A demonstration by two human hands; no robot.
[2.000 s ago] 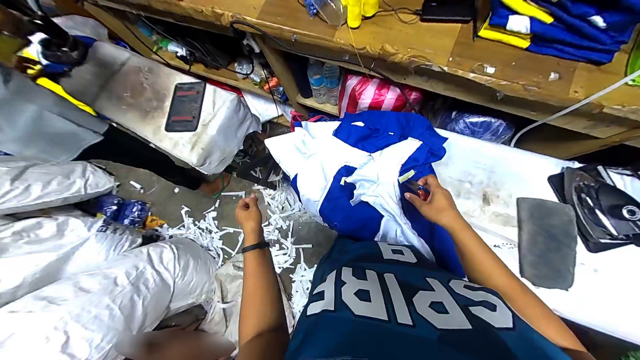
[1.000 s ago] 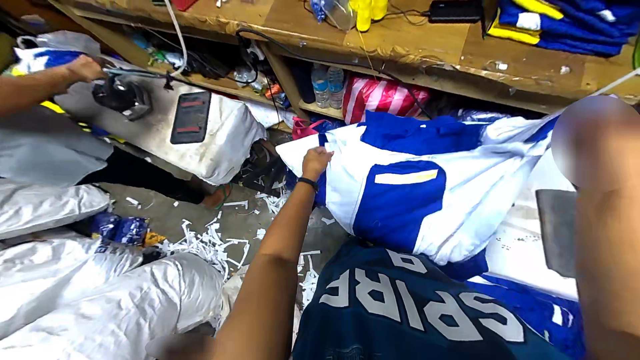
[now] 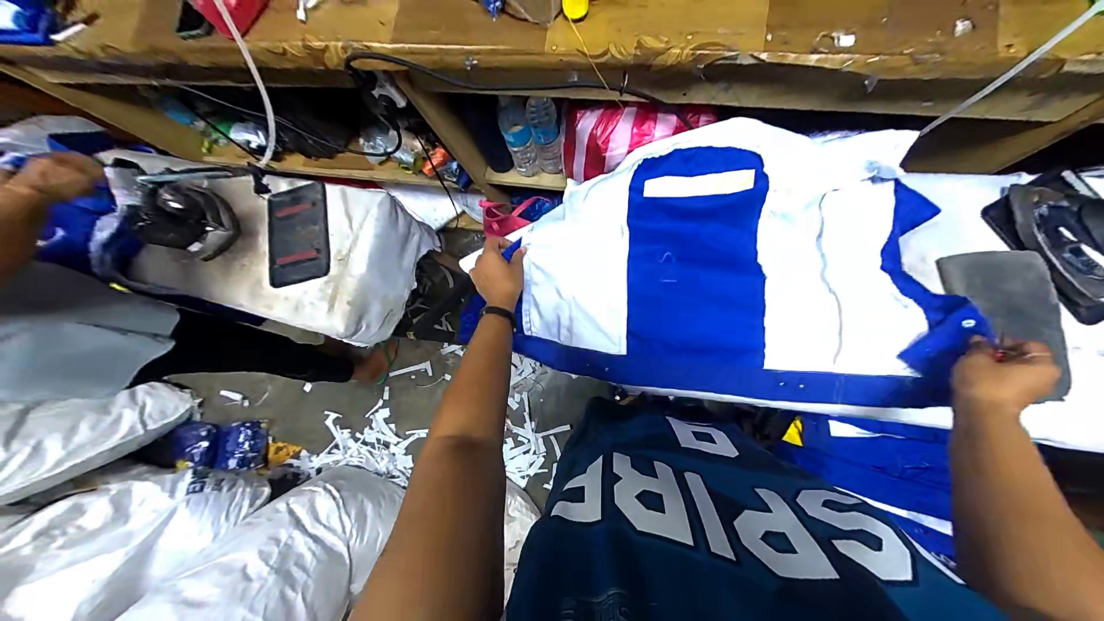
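A white and blue garment (image 3: 802, 285) lies stretched flat over the white padded board (image 3: 1078, 371) before me, its blue button band along the near edge. A blue panel with a white strip sits near its middle. My left hand (image 3: 498, 274) grips the garment's left end at the blue edge. At the right end, my right hand (image 3: 1005, 375) pinches the blue collar by a button; a small dark and red tool, perhaps thread snips, is also in that hand. Just beyond that hand lies a grey pad (image 3: 1005, 285), partly hidden by the collar.
An electric iron (image 3: 1061, 237) stands at the far right. Another person's hand (image 3: 52, 185) is at the left, near a second iron (image 3: 185, 216) and a dark rest (image 3: 298, 233). White sacks (image 3: 259, 552) and paper scraps (image 3: 371, 440) cover the floor. A wooden shelf (image 3: 690, 34) runs along the back.
The garment was bunched up two seconds ago, then raised between both hands; now it lies spread out. My right hand has come down at its right end. The view has shifted.
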